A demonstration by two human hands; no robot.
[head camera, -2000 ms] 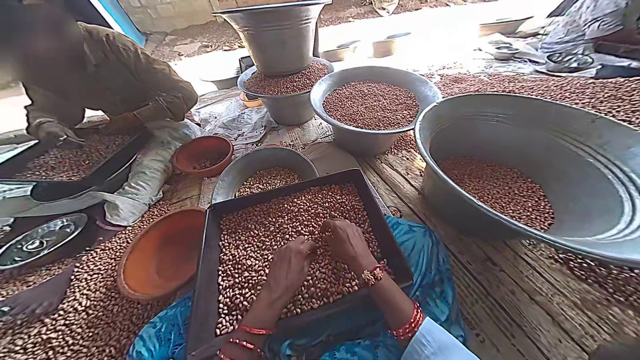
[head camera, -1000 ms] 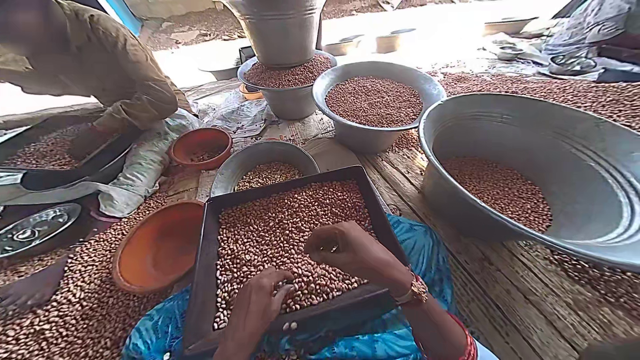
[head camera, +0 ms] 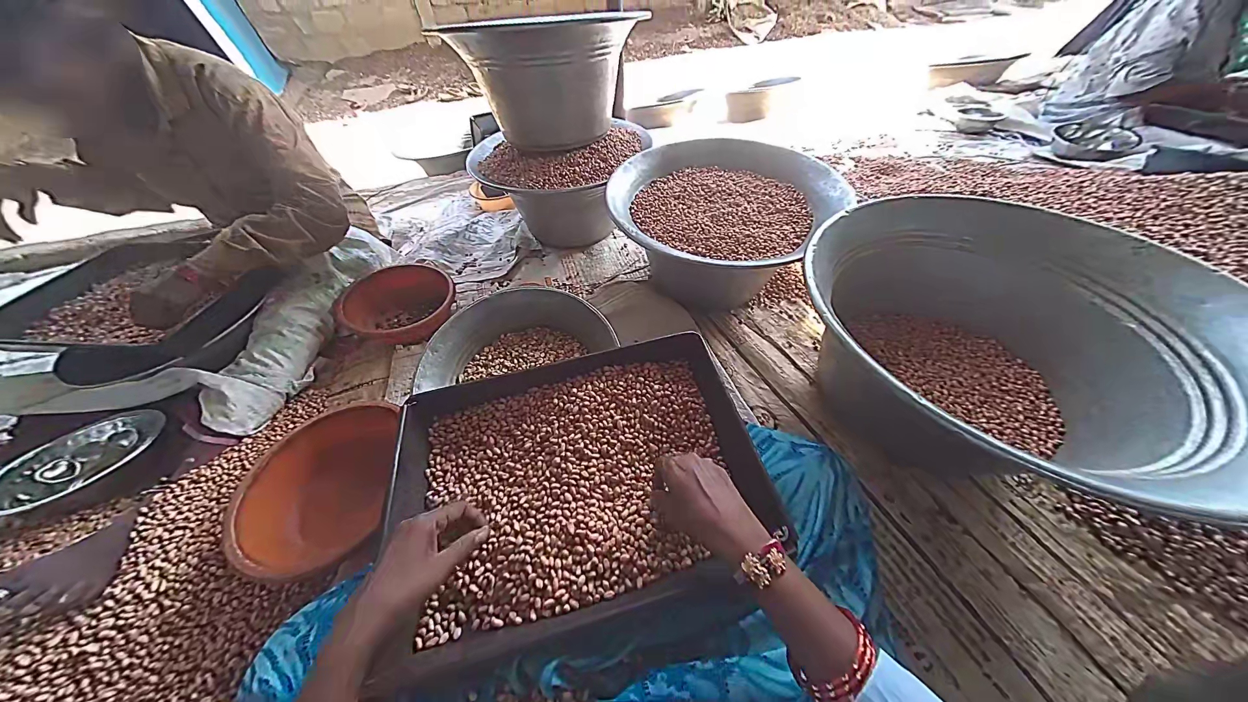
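A dark rectangular tray [head camera: 697, 575] of reddish-brown nuts or beans [head camera: 575, 468] rests on my lap over blue patterned cloth. My left hand [head camera: 424, 556] is over the tray's left part, thumb and index finger curved with a gap between them; no held nut can be made out. My right hand [head camera: 700, 502], with bangles at the wrist, touches the nuts at the right side, its fingers bent down and their tips hidden. Just beyond the tray stands a metal bowl [head camera: 458, 327] of paler nuts. An orange bowl [head camera: 312, 487] sits against the tray's left side.
Large metal basins [head camera: 1024, 234] [head camera: 726, 278] with nuts stand at the right and ahead, one basin [head camera: 551, 78] stacked on another. A small reddish bowl [head camera: 395, 302] is ahead left. Another person [head camera: 244, 175] works at a tray on the left. Nuts cover the floor at left and right.
My right hand has moved right and down onto the nuts since one second ago. My left hand has moved left, away from the tray's middle. The other person's hand has shifted within their tray.
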